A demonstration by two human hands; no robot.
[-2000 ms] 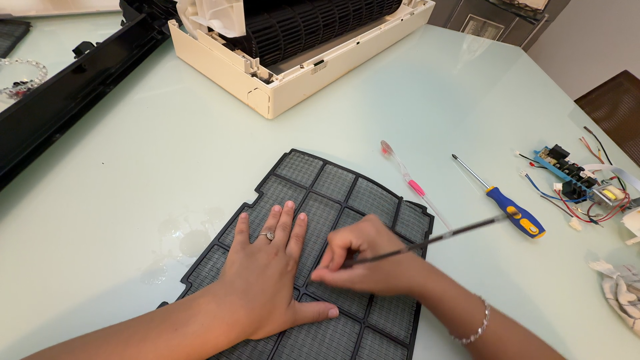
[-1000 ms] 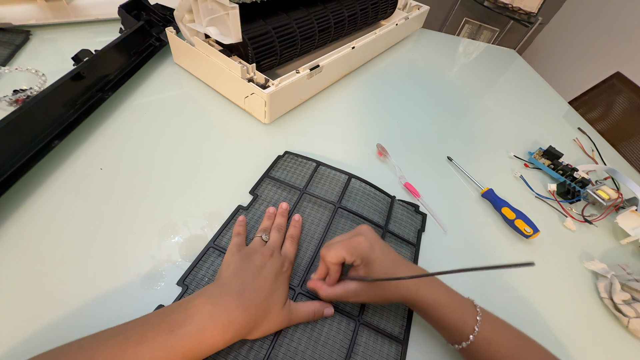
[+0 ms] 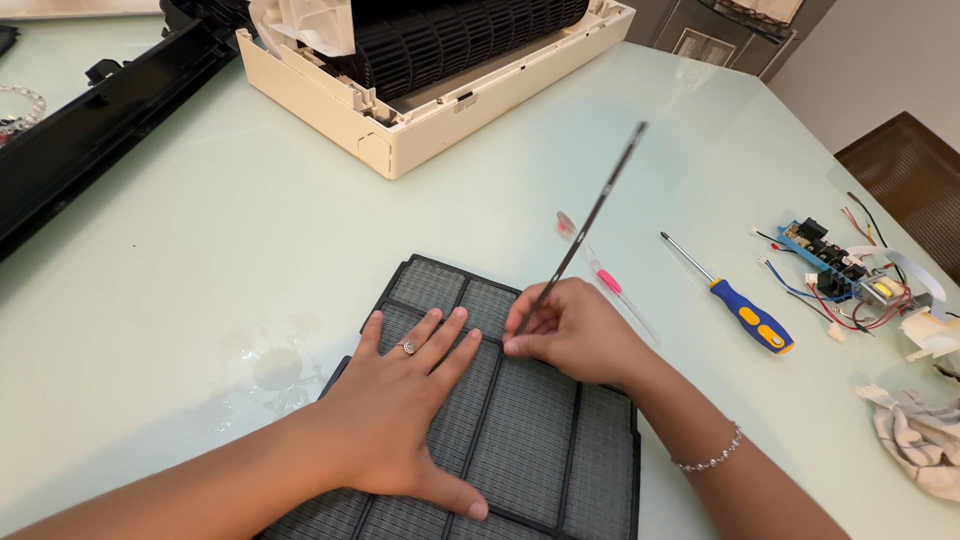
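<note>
A dark mesh air filter (image 3: 525, 435) with a black plastic grid frame lies flat on the pale glass table. My left hand (image 3: 397, 412) rests on it palm down, fingers spread, with a ring on one finger. In my right hand (image 3: 562, 326), pinched between thumb and fingers, is a thin dark stick (image 3: 592, 217) that slants up and away; its lower end is hidden at the fingertips, over a grid rib near the filter's upper part. Just beyond that hand lies a clear toothbrush (image 3: 607, 280) with a pink section.
A blue and yellow screwdriver (image 3: 750, 315) lies at the right, near a circuit board (image 3: 825, 251) with wires and a crumpled cloth (image 3: 919, 442). An air conditioner's cream housing (image 3: 450, 127) with a black blower wheel (image 3: 465, 41) stands at the back. A long black plastic part (image 3: 112, 120) spans the left.
My right hand has moved up the filter, away from me. The stick, which pointed to the right, now points up and away. My left hand still lies spread on the mesh.
</note>
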